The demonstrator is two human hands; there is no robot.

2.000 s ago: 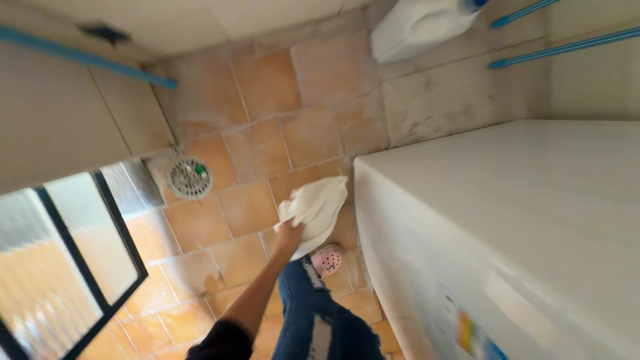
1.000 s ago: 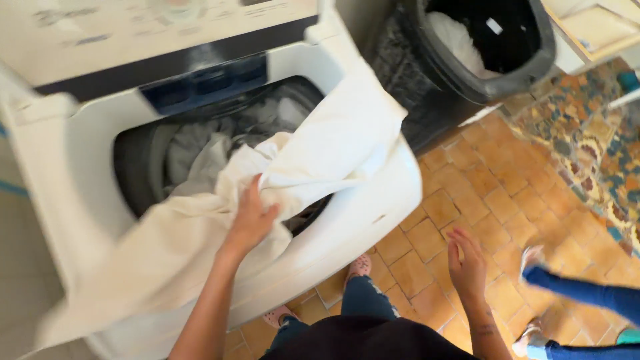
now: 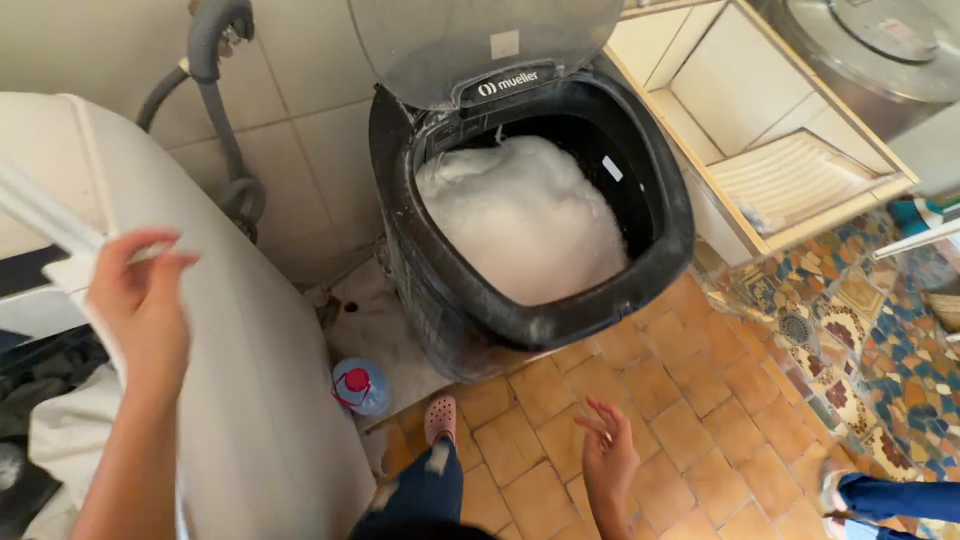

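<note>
My left hand [image 3: 142, 300] is raised over the edge of the white washing machine [image 3: 247, 360], its fingers curled near the lid edge; whether it touches the lid cannot be told. White cloth [image 3: 75, 435] lies with dark items in the machine's tub, below and left of that hand. My right hand [image 3: 609, 450] hangs over the floor, fingers apart and holding nothing. Ahead stands a black Mueller washing machine [image 3: 517, 326] with its translucent lid [image 3: 487, 37] raised. White foam or sudsy cloth [image 3: 525, 217] fills much of its tub.
A plastic bottle with a red cap [image 3: 361, 386] stands between the machines. A grey hose [image 3: 217, 112] hangs on the wall. At right are a tiled wash sink [image 3: 832, 217], a metal pot [image 3: 877, 45] and another person's legs [image 3: 892, 495]. Orange tiles [image 3: 555, 442] meet mosaic flooring [image 3: 847, 330].
The white cloth my left hand was on now lies in the white machine's tub, away from that hand. My left hand is now by the lid. The view has swung right toward the black machine.
</note>
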